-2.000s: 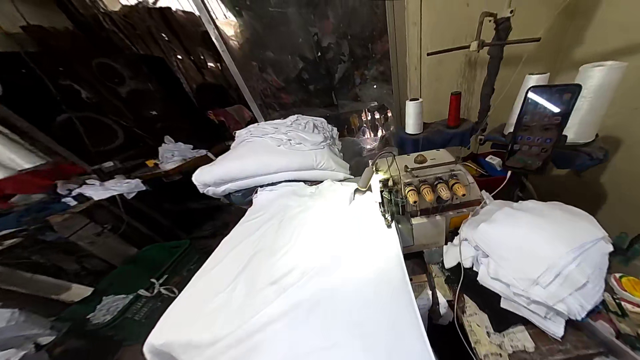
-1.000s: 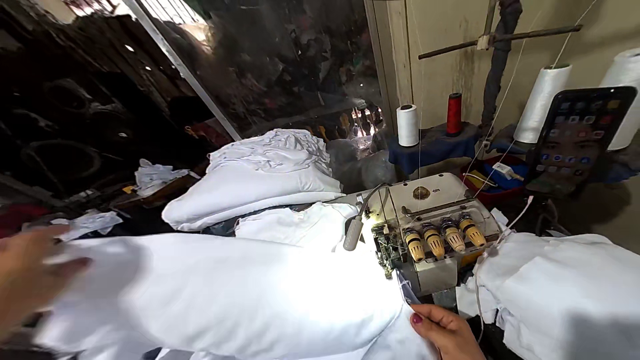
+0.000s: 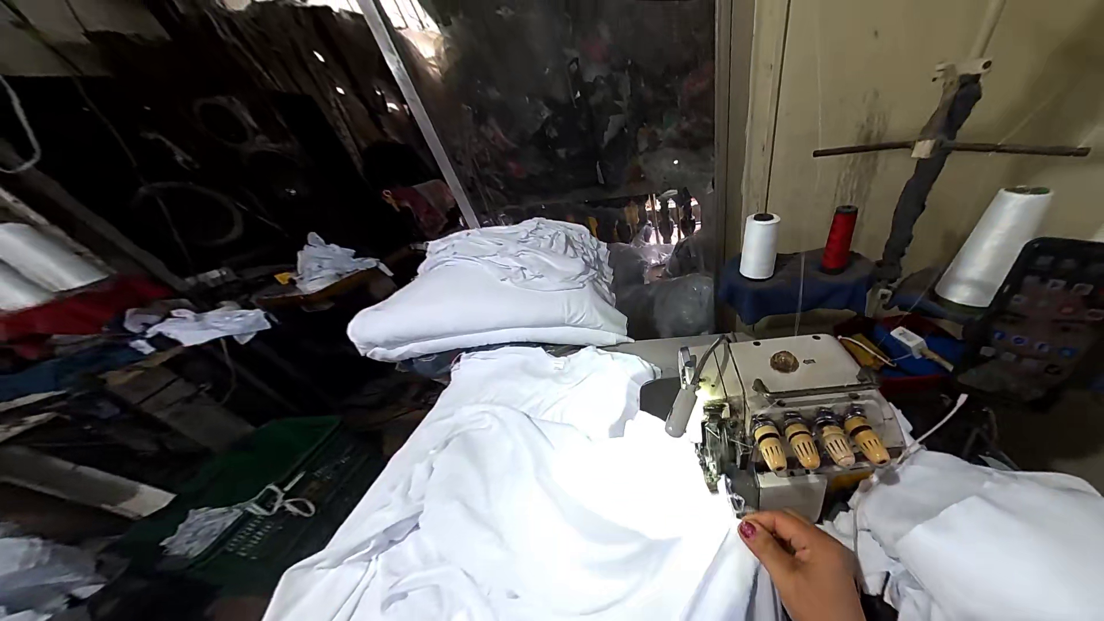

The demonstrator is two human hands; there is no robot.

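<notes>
My right hand (image 3: 802,556) pinches the edge of a white cloth (image 3: 552,509) between thumb and forefinger, just in front of the needle area of an overlock sewing machine (image 3: 798,366). The cloth lies loosely folded across the table left of the machine, lit brightly near the presser foot. Several tan tension knobs (image 3: 818,440) line the machine's front. My left hand is out of view. Behind the cloth rests a stack of folded white fabric (image 3: 500,293); another white fabric pile (image 3: 992,535) sits to the right of the machine.
White (image 3: 760,247) and red thread spools (image 3: 838,240) stand behind the machine, with a large white thread cone (image 3: 994,248) further right. A phone (image 3: 1039,323) is upright at the right edge. A green crate (image 3: 259,492) holding white scraps is at lower left.
My left hand, over the cloth's left part one second ago, has left the view. The cloth, stretched out flat then, now lies in loose folds. My right hand remains beside the machine's needle area.
</notes>
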